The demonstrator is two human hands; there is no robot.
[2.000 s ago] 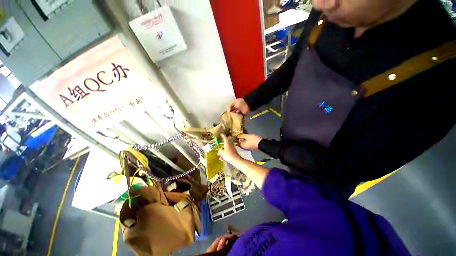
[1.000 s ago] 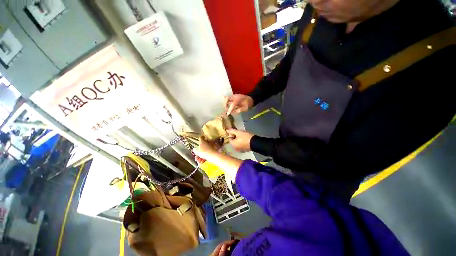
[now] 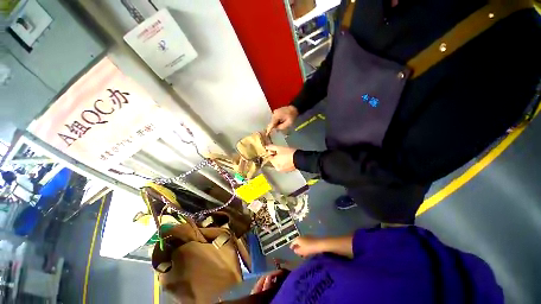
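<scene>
A small beige-tan bag hangs by the pillar. A co-worker's two hands hold its top part. Below it hangs a yellow card. A larger brown tote hangs at the lower left. My right hand, below a purple sleeve, is off the bag, to its lower right, with nothing seen in it. My left hand is at the bottom edge beside the tote, small and partly hidden; its grip is unclear.
The co-worker in a dark apron stands close on the right. A silvery chain loops across the hanging bags. A white wire rack is below the card. The white-and-red pillar stands behind, with the pink sign at left.
My right hand has let go of the small bag and drawn back down and right. The co-worker's hands stay on the bag. The yellow card now shows fully. The view has shifted a little.
</scene>
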